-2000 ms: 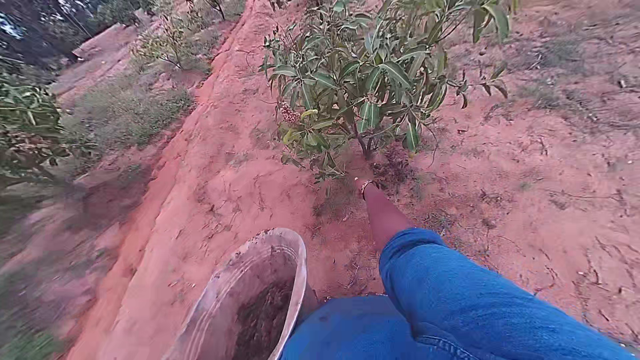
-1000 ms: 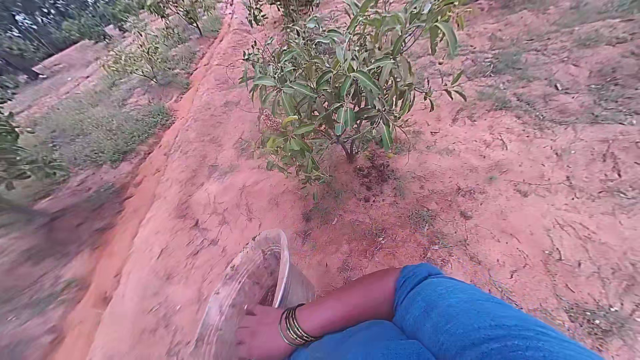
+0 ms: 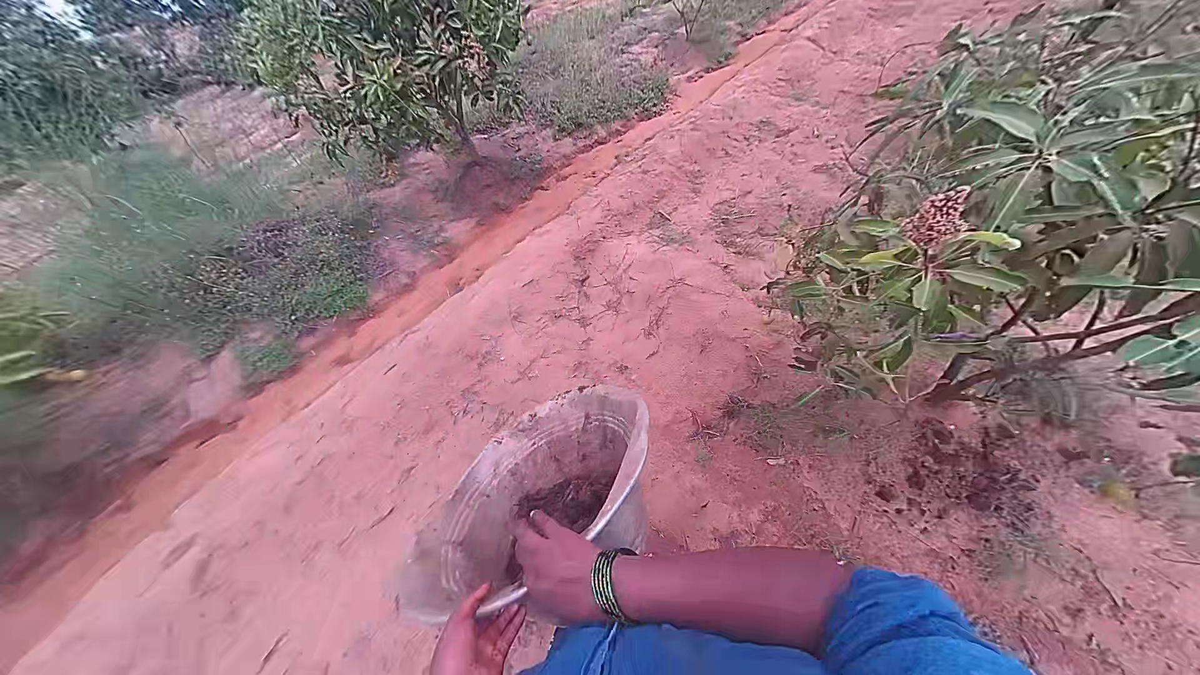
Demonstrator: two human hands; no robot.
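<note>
A pale, dirt-stained tub (image 3: 623, 422) is tilted low in the middle of the head view, with dark crumbly material (image 3: 567, 502) inside. My right hand (image 3: 558, 567), with bangles at the wrist, reaches over the near rim into the tub; its fingertips are partly hidden against the dark material. My left hand (image 3: 480, 637) is at the tub's near rim, palm up, thumb and fingers around the edge. A leafy shrub (image 3: 1012, 234) with a reddish flower cluster (image 3: 936, 220) stands at the right, and dark clumps (image 3: 975, 483) lie on the soil below it.
Red bare soil (image 3: 581, 319) slopes around the tub. A shallow furrow (image 3: 450, 281) runs diagonally on the left. Beyond it stand another small leafy tree (image 3: 375, 66) and low weeds (image 3: 309, 272). Low branches of the right shrub reach out over the ground.
My right arm was stretched toward the shrub's base, then came back to the tub; its hand is now inside the rim. My left hand has come into view. The view has swung left.
</note>
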